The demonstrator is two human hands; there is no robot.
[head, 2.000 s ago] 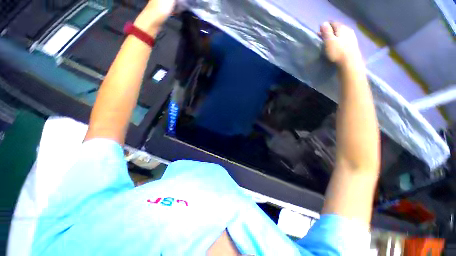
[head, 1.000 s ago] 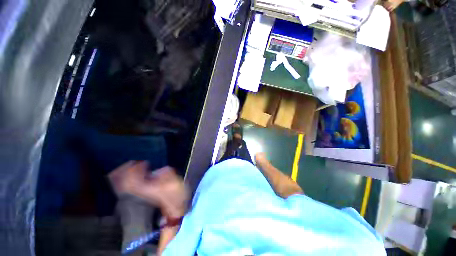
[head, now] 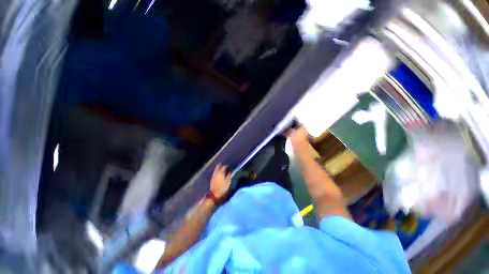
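The picture is blurred. A large glossy black television (head: 161, 91) lies on the line, with a milky greyish protective bag (head: 35, 107) along its far left side. My left hand (head: 220, 181), with a red band at the wrist, is at the near edge of the line. My right hand (head: 297, 136) is further up, at the lower end of a bright white sheet or stack (head: 343, 88) beside the line. The blur hides the fingers of both hands, and I cannot tell whether they grip anything.
The line's dark edging (head: 268, 104) runs diagonally before me. To the right are a green-topped side table (head: 351, 126) with white strips (head: 378, 120), a blue item (head: 413, 88), a crumpled thin plastic bag (head: 429, 171) and brown cartons (head: 343, 160) below.
The view has swung, so the line now slants. My left hand has moved from over the television to the line's near edge. My right hand has moved up beside the white sheet or stack.
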